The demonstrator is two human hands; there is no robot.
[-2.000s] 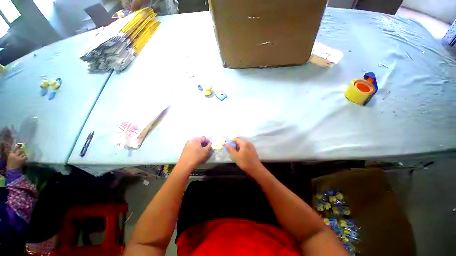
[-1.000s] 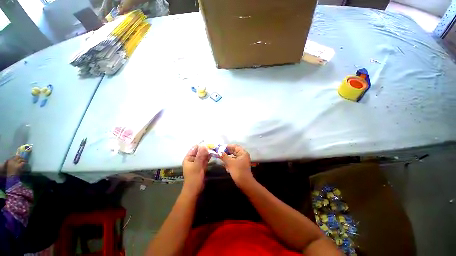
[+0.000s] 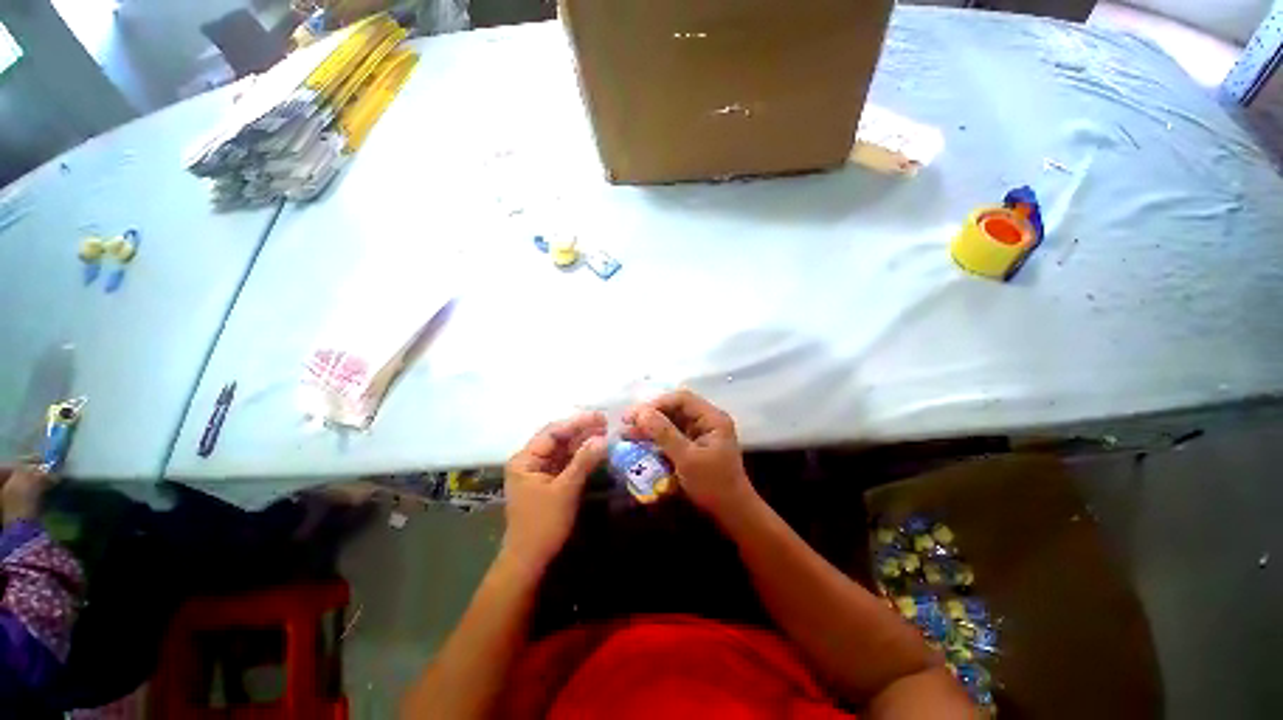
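Observation:
My left hand (image 3: pixel 556 478) and my right hand (image 3: pixel 690 447) pinch the top of a small clear plastic bag between fingers and thumbs at the table's front edge. A blue-and-yellow toy (image 3: pixel 640 471) hangs in the bag between them, yellow end down. A loose yellow-and-blue toy (image 3: pixel 564 252) lies on the table ahead, beside a flat blue-and-white card (image 3: pixel 602 263). A stack of empty polybags (image 3: pixel 342 383) with pink-red print lies to the left of my hands.
A brown carton (image 3: pixel 732 92) stands ahead. Tape dispenser (image 3: pixel 993 242) at right, pen (image 3: pixel 217 419) at left, yellow-white packaging stack (image 3: pixel 289 141) far left. Bagged toys (image 3: pixel 936 598) lie in an open carton low right. Another person's hand (image 3: pixel 26 492) is at the left edge, near a red stool (image 3: pixel 251 615).
My hands have turned the bagged toy, which now hangs below my fingers with its blue side showing. The view has shifted slightly. The person at left has lowered their hand.

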